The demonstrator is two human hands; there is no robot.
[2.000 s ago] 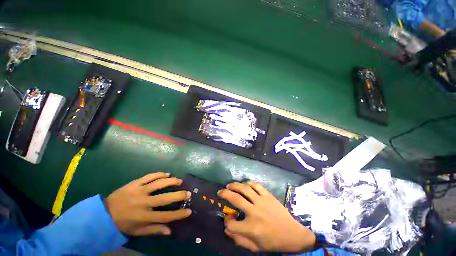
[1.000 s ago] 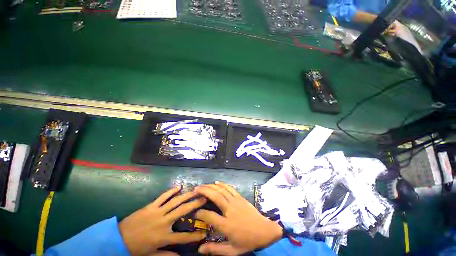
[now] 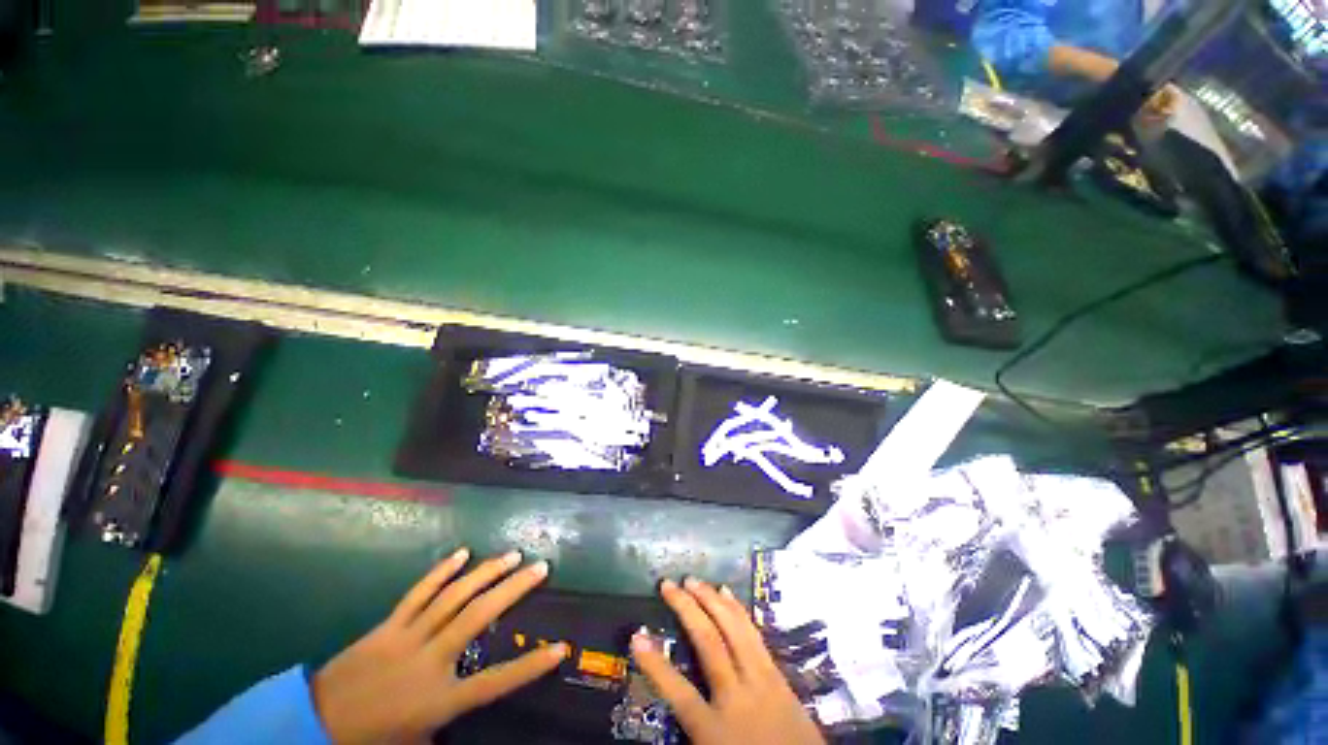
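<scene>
A black phone housing lies in a dark foam holding fixture at the bottom centre. An orange flex cable and a main circuit board show at its right part. My left hand lies over the left end, fingers spread, index fingertip near the cable. My right hand is at the right end, its thumb on or just above the board. I see nothing held in either hand. The palms hide parts of the phone and fixture.
Beyond are a left parts tray with white strips and a right liner tray with peeled strips. Plastic parts bags and a white card lie right. Other phones are at left and far right. Another person's arm shows top right.
My hands were close together over the phone a second ago; they have moved apart, the right hand to the right. The cable and board show more now. The camera view has shifted slightly.
</scene>
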